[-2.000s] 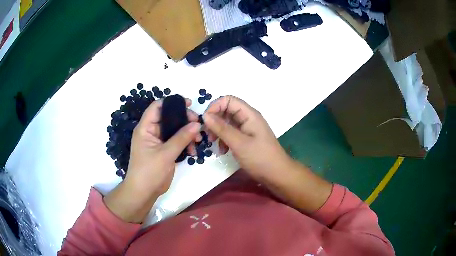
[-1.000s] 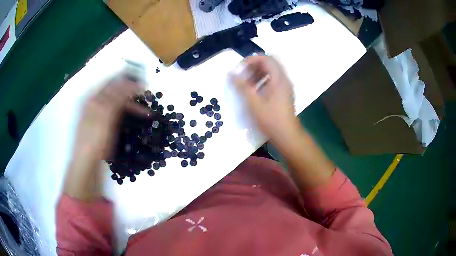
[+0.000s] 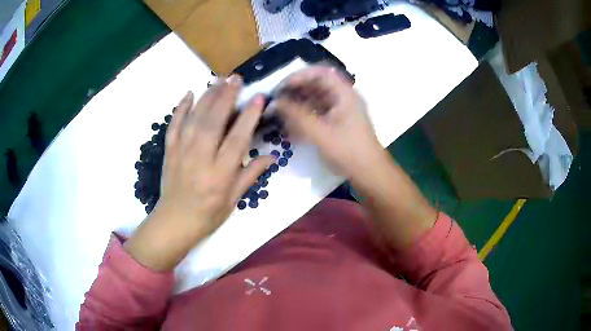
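Small black discs lie in a heap on the white sheet, partly hidden under my left hand. More loose discs lie right of that hand. My left hand is palm down over the heap, fingers spread, with no held thing visible. My right hand is blurred, with curled fingers close to my left fingertips. A dark blurred shape shows between the hands; its outline and whether it is gripped are unclear. Black elongated housings lie just beyond the hands, partly covered by my right hand.
A single housing lies at the back of the white sheet. More black housings sit on ribbed white liner, beside tan cardboard. An open carton stands at right. Clear plastic is at lower left.
The dark housing first held in my left hand no longer shows there. My left hand swung left, then returned over the discs. My right hand moved toward the housings, then slightly back toward my left hand.
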